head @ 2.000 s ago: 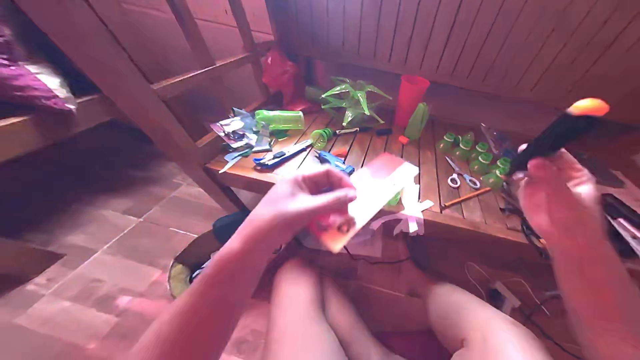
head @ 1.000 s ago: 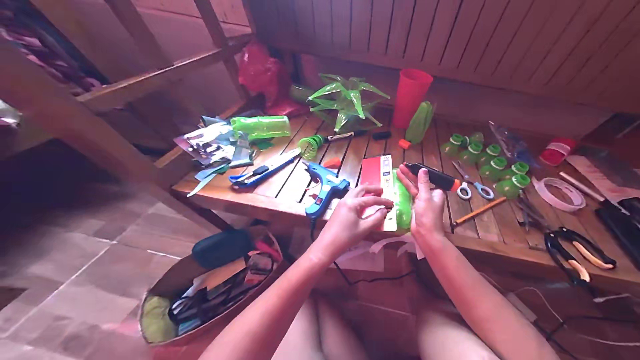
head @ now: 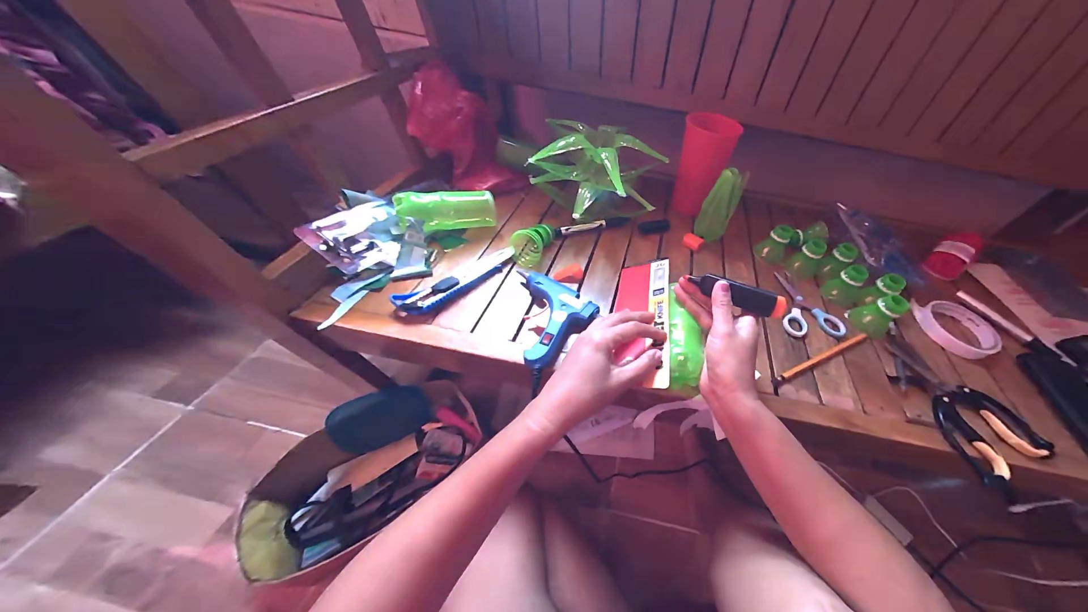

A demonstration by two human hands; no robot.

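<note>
My left hand [head: 605, 357] has its fingers on a red and white card [head: 639, 297] at the bench's front edge. Against the card's right side lies a green plastic bottle piece [head: 685, 340]. My right hand [head: 727, 353] holds a black marker with an orange end [head: 741, 296] between thumb and fingers, its palm side beside the green piece. A blue hot glue gun [head: 557, 316] lies just left of my left hand. Behind it are a utility knife [head: 455, 285] and a green spiral-cut bottle piece [head: 532, 244]. Scissors [head: 812, 319] and a pencil [head: 820, 360] lie to the right.
Across the slatted wooden bench [head: 493, 327] stand a green star-shaped plastic piece [head: 599, 166], a red cup [head: 707, 161] and several green bottle necks [head: 850, 285]. Tape [head: 959, 330] and pliers [head: 986, 425] are right. Below left is a filled basket [head: 255, 510]; a cord [head: 629, 474] hangs in front.
Since two seconds ago, the card has come down from the air onto the bench, and my right hand with the marker has moved left to the green piece beside it.
</note>
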